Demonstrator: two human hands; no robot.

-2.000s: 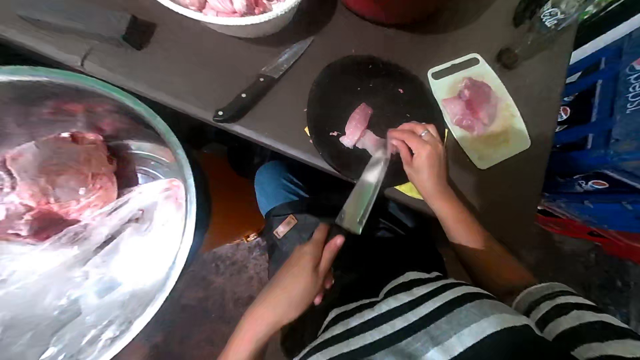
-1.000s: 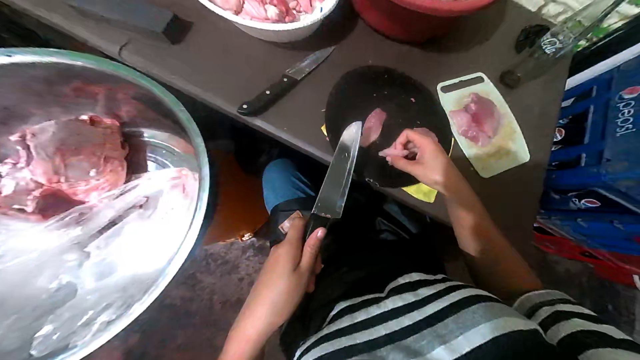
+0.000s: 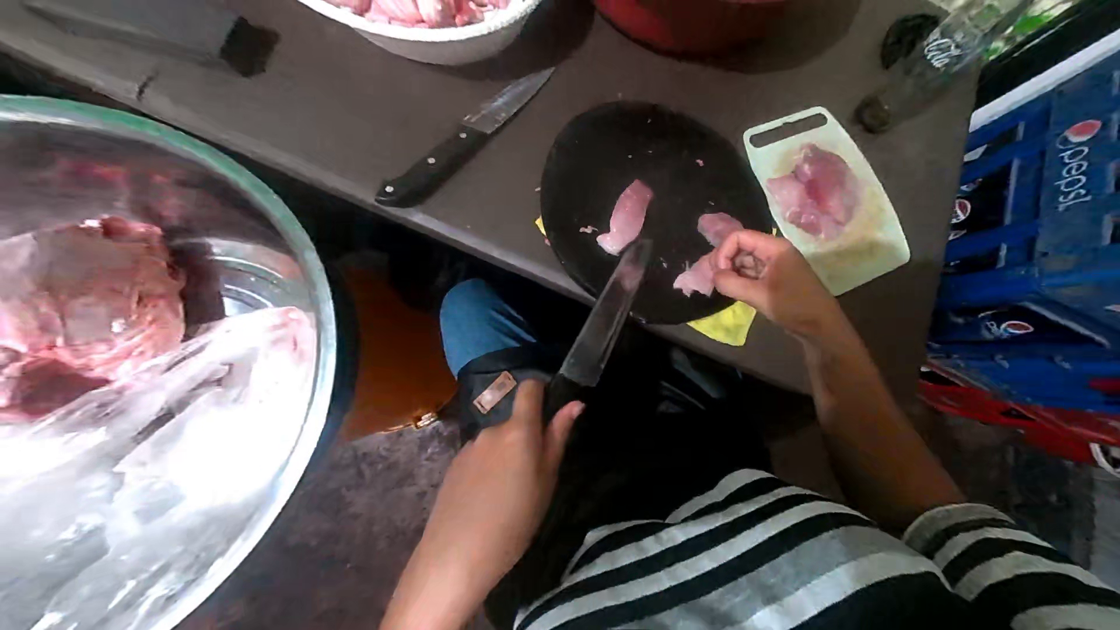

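Observation:
My left hand (image 3: 512, 446) grips the black handle of a kitchen knife (image 3: 608, 319), whose blade points up and away, its tip over the edge area of a round black cutting board (image 3: 669, 144). Close to the tip lies a strip of raw meat (image 3: 628, 214). My right hand (image 3: 770, 276) is over the board's right side, fingers curled and pinched at a small piece of raw meat (image 3: 696, 276); what sits between the fingertips is partly hidden. Another raw meat piece (image 3: 717, 227) lies just above those fingers.
A second knife (image 3: 472, 136) lies left of the board. A white cutting board (image 3: 862, 254) at right bears raw meat (image 3: 814, 192). Around stand a meat-filled white bowl (image 3: 437, 39), red basin (image 3: 691, 26), glass bottle (image 3: 945, 57), blue crates (image 3: 1024, 262) and a large metal basin (image 3: 319, 350).
The knife in my left hand has swung from pointing at my right hand's fingers to pointing nearer the meat strip. My right hand, earlier lifting a small pale piece, is now lower beside other pieces.

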